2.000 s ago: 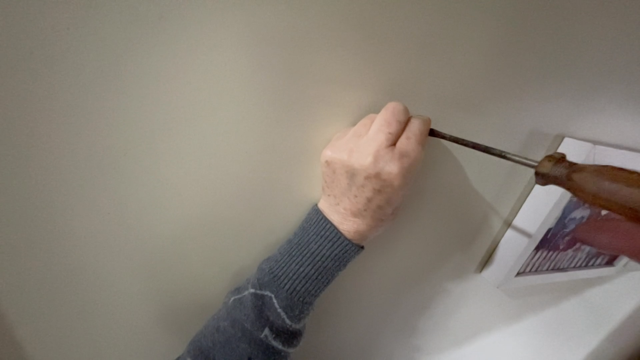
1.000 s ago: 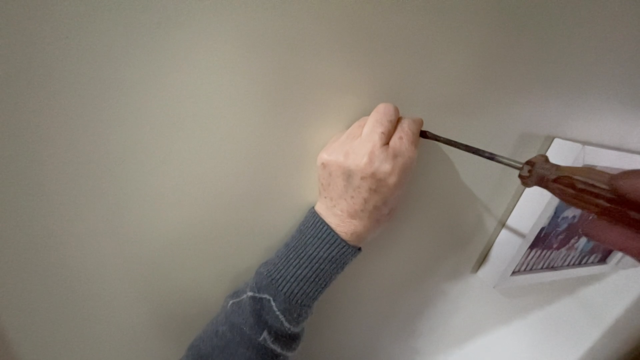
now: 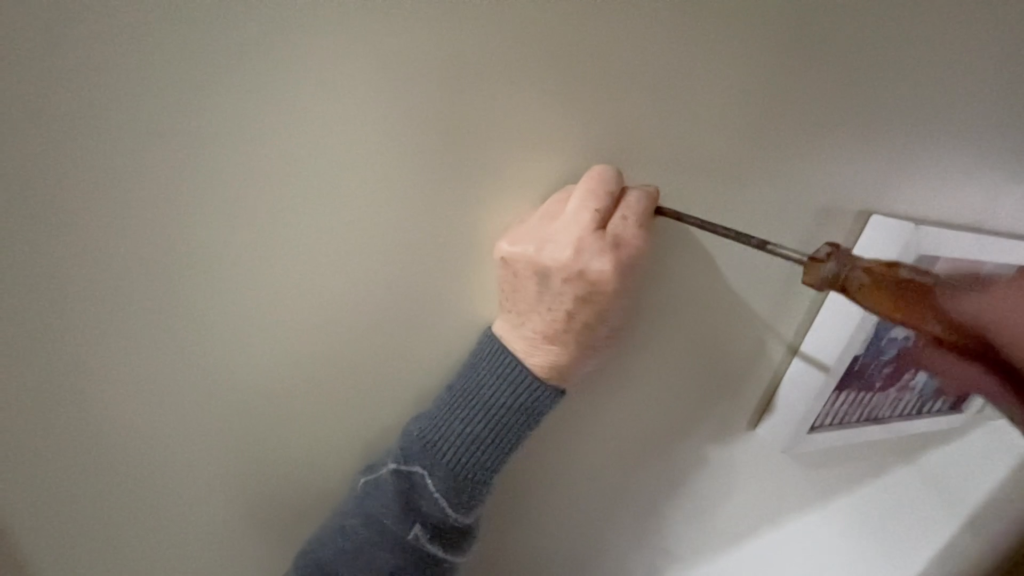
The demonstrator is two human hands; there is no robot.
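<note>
My left hand [image 3: 572, 272], in a ribbed dark blue-grey cuff, is against the plain wall [image 3: 280, 200] with its fingers curled closely round the tip end of a screwdriver [image 3: 732, 234]. Whatever else lies between those fingers is hidden. The thin metal shaft runs right from the fingertips to an amber-brown handle. At the right edge my right hand [image 3: 988, 308], blurred and partly out of view, grips that handle.
Behind the screwdriver handle, a white picture frame [image 3: 820, 352] with a photo in it is at the right, tilted in the view. Shadows of the hands and tool fall on the wall.
The screwdriver handle has turned about its shaft, and its visible side looks different. My left hand has stayed at the same place on the wall.
</note>
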